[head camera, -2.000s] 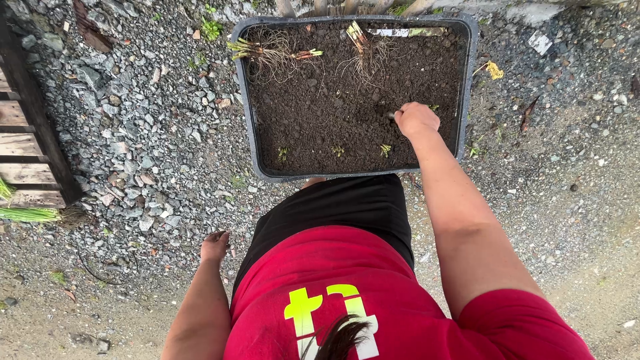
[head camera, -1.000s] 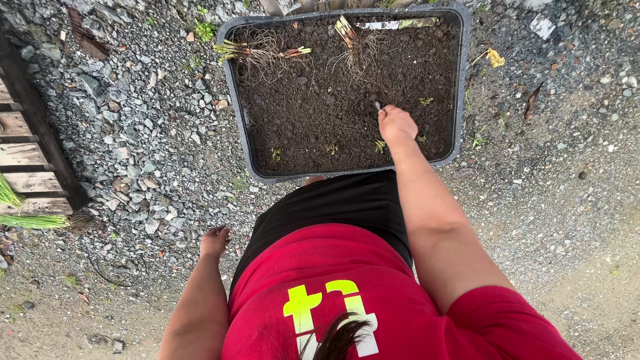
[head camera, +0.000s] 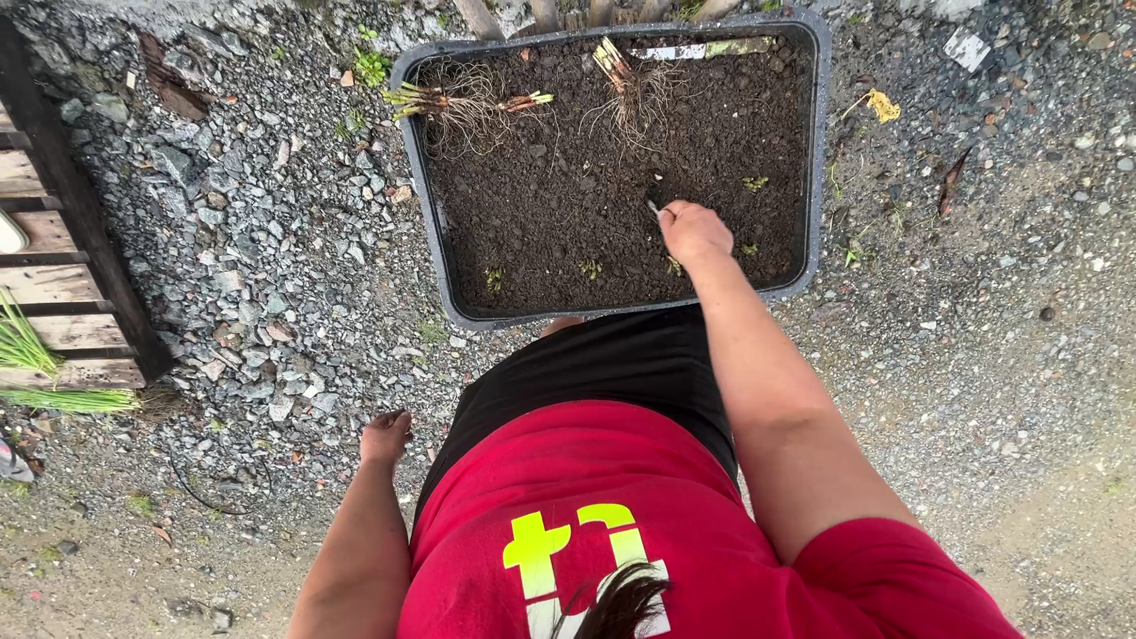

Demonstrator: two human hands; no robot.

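Observation:
My right hand (head camera: 697,232) is closed around a small pale tool (head camera: 654,209), mostly hidden by the fingers; its tip meets the dark soil (head camera: 550,204) by a small hole. The soil fills a grey plastic tub (head camera: 432,217). Small green shoots (head camera: 590,268) stand in the soil along the near side and at the right. Bundles of cut, rooted stalks lie on the soil, one group (head camera: 470,99) at the far left and another (head camera: 626,80) at the far middle. My left hand (head camera: 386,435) hangs beside my hip over the gravel, its fingers curled; whether it holds anything is unclear.
A wooden pallet (head camera: 67,284) at the left edge bears green stalks (head camera: 22,342); more green stalks (head camera: 75,400) lie by its near end. Wooden slats (head camera: 546,13) stand behind the tub. A pale strip (head camera: 701,50) lies at the tub's far side. Gravel (head camera: 293,266) surrounds it.
My right hand has moved a little to the left and away from me over the soil since the earliest frame, still closed on the tool. My left hand stays by my hip.

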